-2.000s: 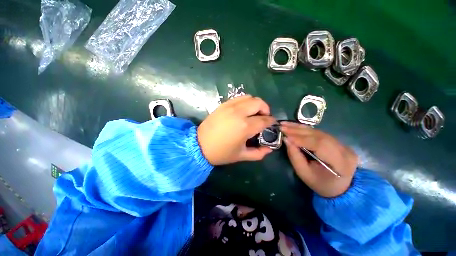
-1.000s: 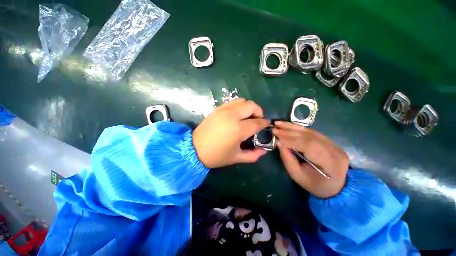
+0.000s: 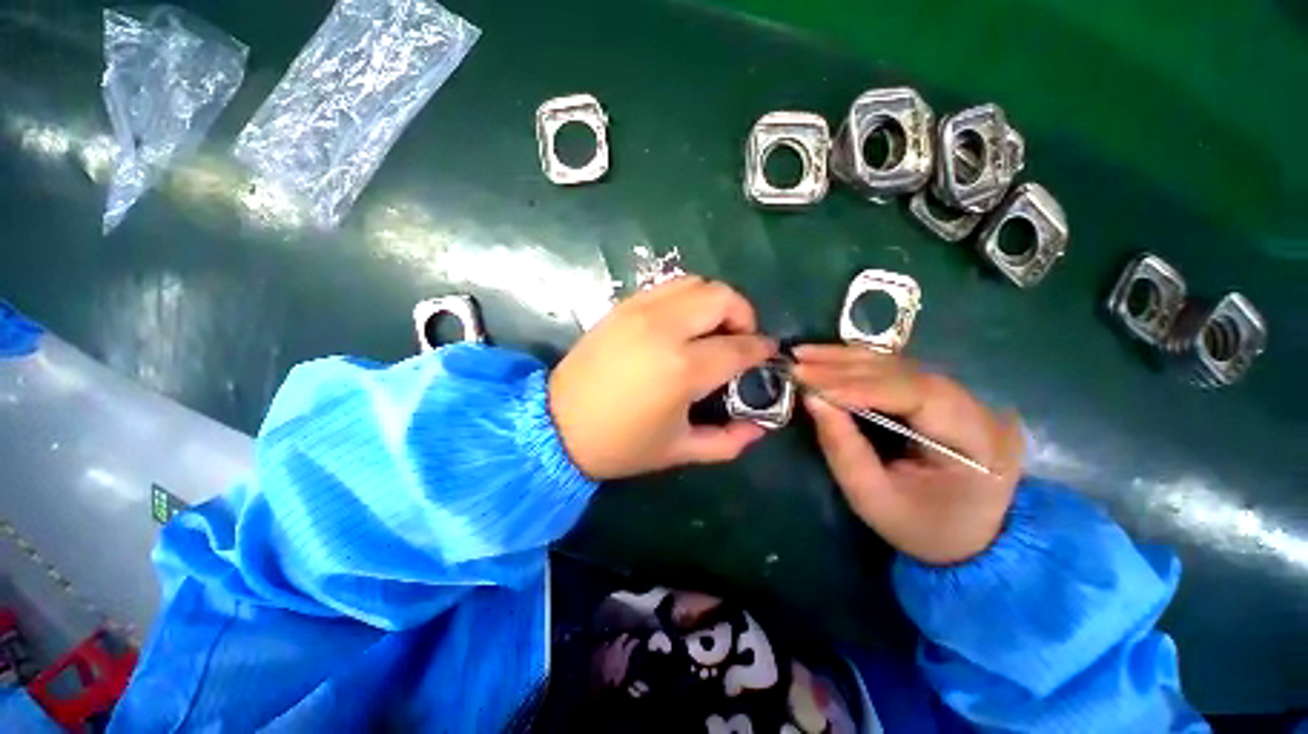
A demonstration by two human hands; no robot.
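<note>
My left hand (image 3: 653, 380) holds a silver rounded-square watch case (image 3: 760, 394) between thumb and fingers, its round hole facing up. My right hand (image 3: 918, 452) holds thin metal tweezers (image 3: 925, 439) that lie across the palm, their tip end at the case's upper right edge. The right fingertips are close against the case; whether they touch it cannot be told. A loose pile of tiny whitish fittings (image 3: 659, 264) lies just beyond my left hand, partly hidden by it.
Single cases lie beyond the hands (image 3: 574, 139), at left by my sleeve (image 3: 448, 321) and near my right hand (image 3: 879, 308). Stacked cases (image 3: 884, 144) stand far right of centre, with more stacks (image 3: 1224, 341) at right. Two clear plastic bags (image 3: 356, 108) lie far left on the green mat (image 3: 574, 516).
The tweezers have swung in my right hand and now lie at a flatter angle, their rear end farther right. My left hand still holds the case. The view has shifted slightly.
</note>
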